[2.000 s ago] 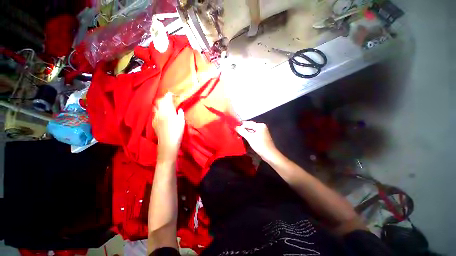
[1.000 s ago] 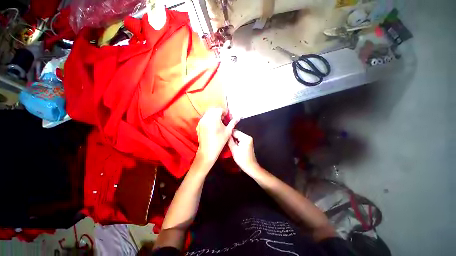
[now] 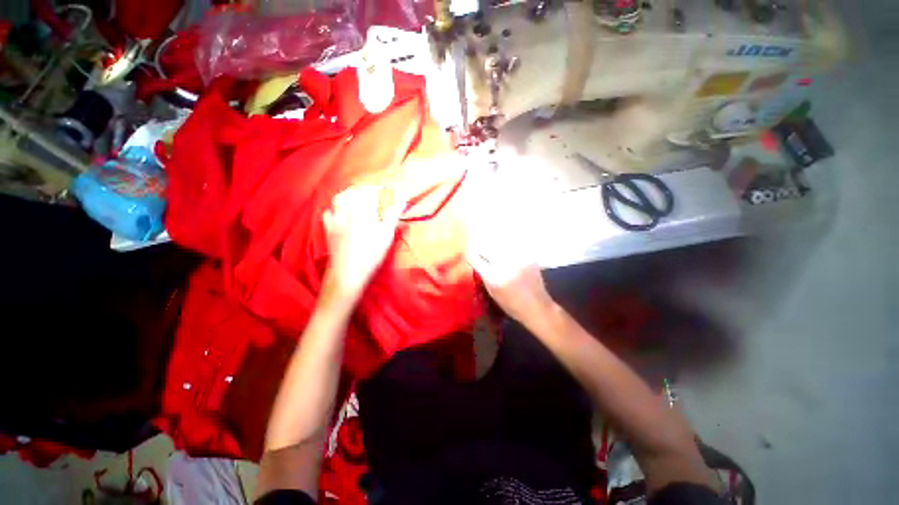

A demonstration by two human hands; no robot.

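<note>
A large red garment [image 3: 266, 207] lies bunched on the white machine table, its near part hanging over the edge to my lap. Its right edge lies beside the needle area [image 3: 480, 133] under a bright lamp. My left hand [image 3: 360, 232] is on the garment and grips a fold; its fingers are washed out by glare. My right hand [image 3: 511, 281] is at the garment's right edge by the table's front edge; its fingertips are overexposed, so its hold is unclear.
Black-handled scissors [image 3: 638, 201] lie right of the needle. The cream machine head [image 3: 680, 69] stands at the top. A blue packet [image 3: 123, 195] is at the left table edge, a pinkish plastic bag [image 3: 281, 41] behind. Red pieces [image 3: 212, 380] and black cloth [image 3: 84, 316] are at lower left.
My hands were together at the garment's near right corner one second ago. My left hand has moved left and up onto the cloth; my right has moved slightly right. The view has shifted, showing more machine head.
</note>
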